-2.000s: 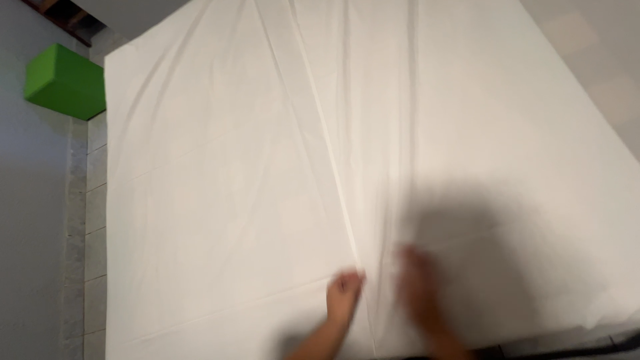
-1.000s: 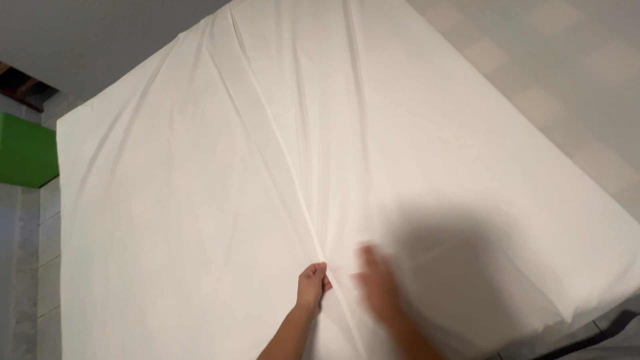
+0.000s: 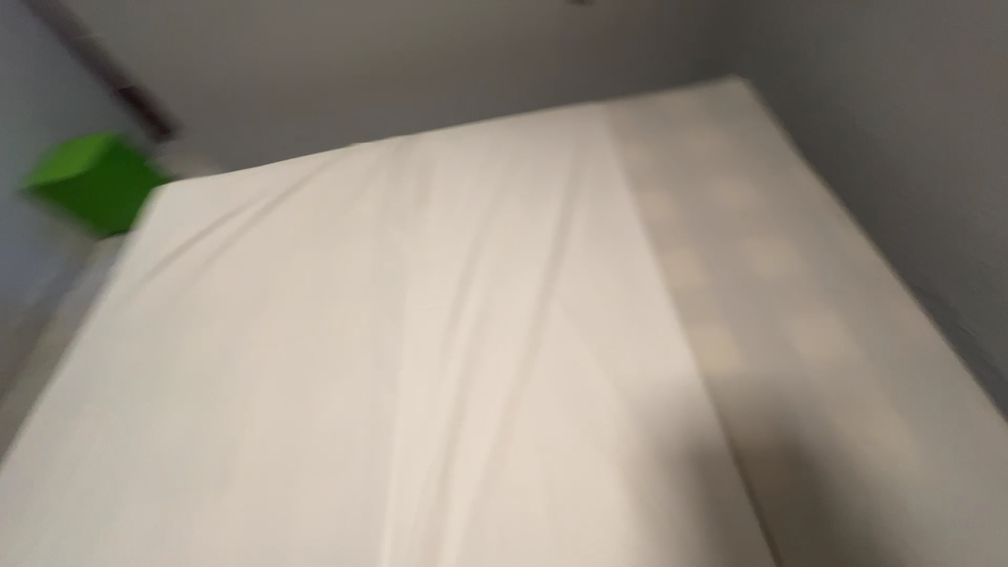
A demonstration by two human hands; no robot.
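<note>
Neither my left hand nor my right hand shows in the head view now, so what they hold or touch is hidden. A white sheet [image 3: 299, 354] lies over most of a mattress, with long creases running from its far edge toward me. Along the right side a strip of the mattress [image 3: 776, 260] with a pale checked pattern shows beside the sheet's straight edge. The picture is blurred.
A green box-like object [image 3: 102, 185] stands past the mattress's far left corner. Grey walls [image 3: 890, 134] border the far and right sides. A dark shadow falls across the lower right of the bed.
Both hands, earlier at the sheet's folds near the bottom of the view, are out of sight. The view has swung up and right, showing the mattress's far right corner.
</note>
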